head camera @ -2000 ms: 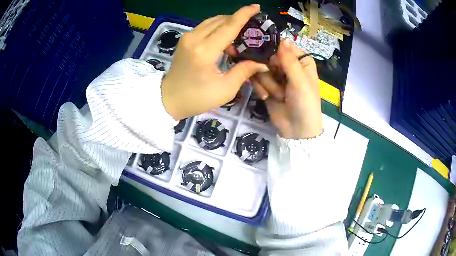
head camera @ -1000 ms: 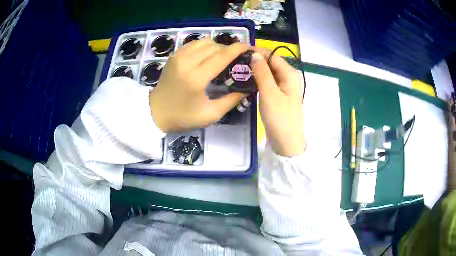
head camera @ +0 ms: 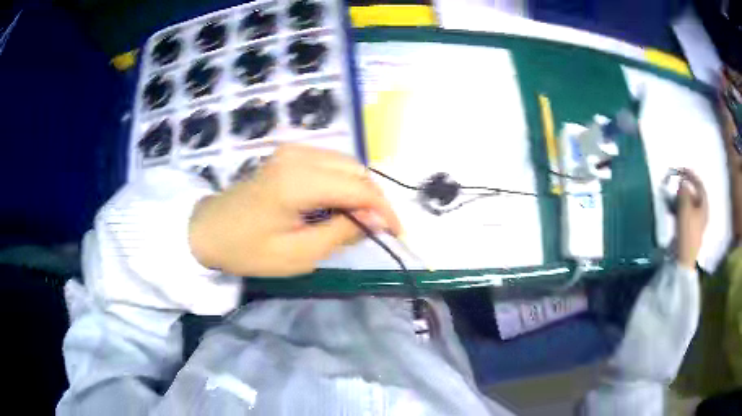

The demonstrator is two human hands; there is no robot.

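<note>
My left hand (head camera: 297, 213) is in front of the open tray's near side, fingers closed on a thin black cable (head camera: 384, 242) that runs down over the bench edge. Something dark shows between its fingers; I cannot tell what. My right hand (head camera: 691, 213), small and blurred, is stretched out at the far right and holds a small round thing with a pale rim (head camera: 674, 185) over a white sheet. The white tray (head camera: 285, 80) has dark round watch units (head camera: 254, 63) in its pockets. My left hand and sleeve hide its near rows.
A round black puck (head camera: 441, 188) with wires lies on white paper (head camera: 480, 106) beside yellow paper (head camera: 387, 126). Farther right are a yellow stick (head camera: 547, 130) and a white power strip (head camera: 583, 223). Dark-blue stacks (head camera: 61, 138) stand at left. A person's green clothing (head camera: 716, 349) shows at the right edge.
The view has swung right. My hands have parted: my right hand moved far right, my left hand came down towards the bench edge. The watch unit is no longer held between them.
</note>
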